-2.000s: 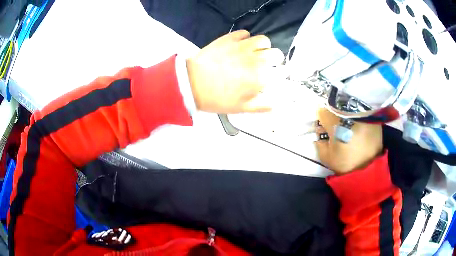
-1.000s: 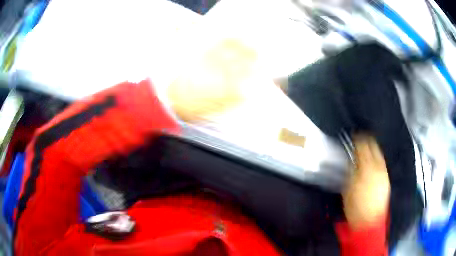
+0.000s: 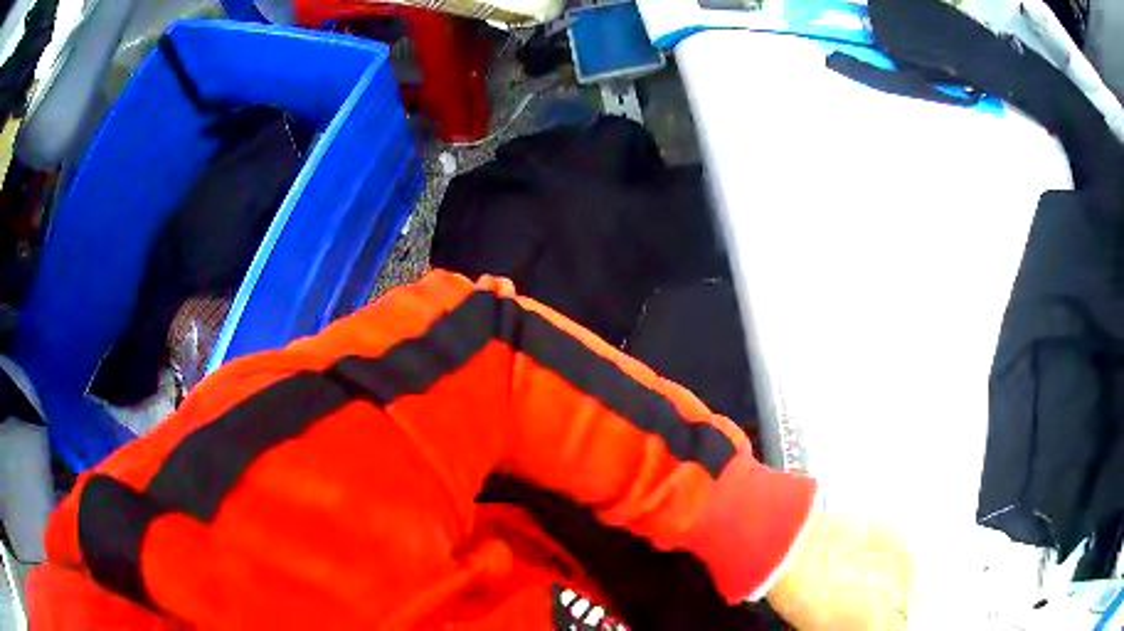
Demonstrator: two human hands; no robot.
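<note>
My left hand (image 3: 851, 577) is at the lower right, over the near part of the white table (image 3: 863, 284). It is overexposed and partly cut off by the bottom edge, so its fingers cannot be made out. Black garment cloth (image 3: 1066, 370) lies on the table's right side, with a pale thread at its lower end. More black cloth (image 3: 555, 228) lies or hangs beside the table's left edge, with a thin pale line on it. My right hand is not in view.
A blue bin (image 3: 314, 234) with black cloth inside stands at the left. A red object (image 3: 451, 80) and a blue flat piece (image 3: 616, 43) are beyond it. A ruler strip (image 3: 790, 431) runs along the table edge. A black strap-like piece lies at the top right.
The view has swung left, bringing the blue bin into sight. The sewing machine head and my right hand have left the picture. My left hand now shows at the lower right.
</note>
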